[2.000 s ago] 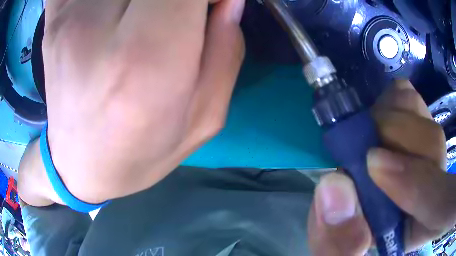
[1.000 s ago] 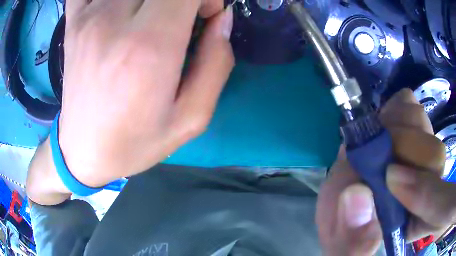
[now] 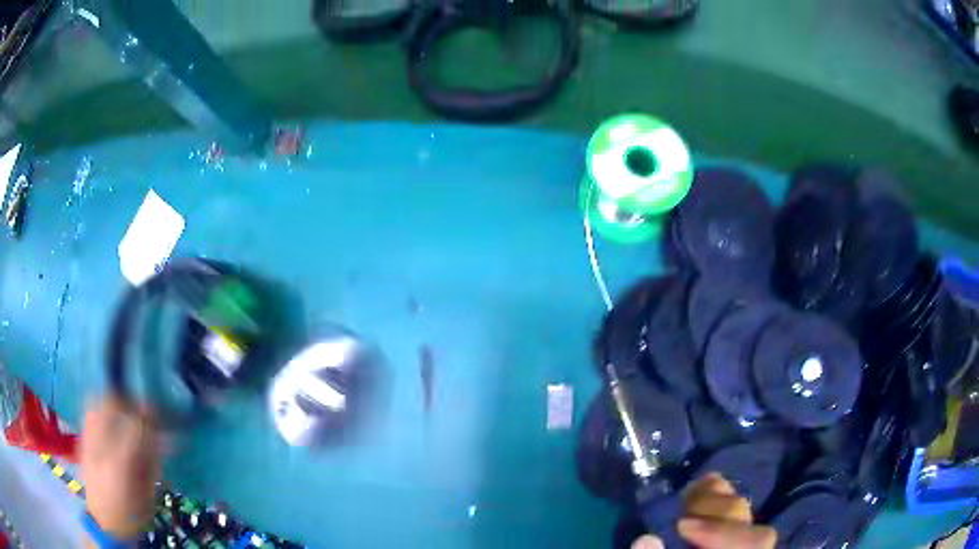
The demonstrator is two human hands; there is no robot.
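Note:
The headphone [image 3: 129, 311] is blurred at the left of the mat. Its round cup shows a green circuit board [image 3: 234, 305], and a silvery round part [image 3: 320, 390] lies to its right. My left hand [image 3: 118, 461] is blurred, with its fingers on the headphone's lower edge. My right hand [image 3: 717, 520], cut off by the bottom edge, holds the soldering iron [image 3: 633, 434], its silver barrel pointing up over the heap of black speaker drivers [image 3: 807, 370].
A green and white solder reel [image 3: 640, 163] stands behind the heap, its pale strand trailing down. A small label [image 3: 559, 406] and a white paper slip [image 3: 150, 238] lie on the blue-green mat [image 3: 472, 279]. Black headbands [image 3: 494, 102] are at the back. A blue bin edge [image 3: 945, 488] is at right.
The view is now wider and shows more of the bench. My left hand has moved off the central work to the headphone at left. My right hand still holds the iron, lower in view.

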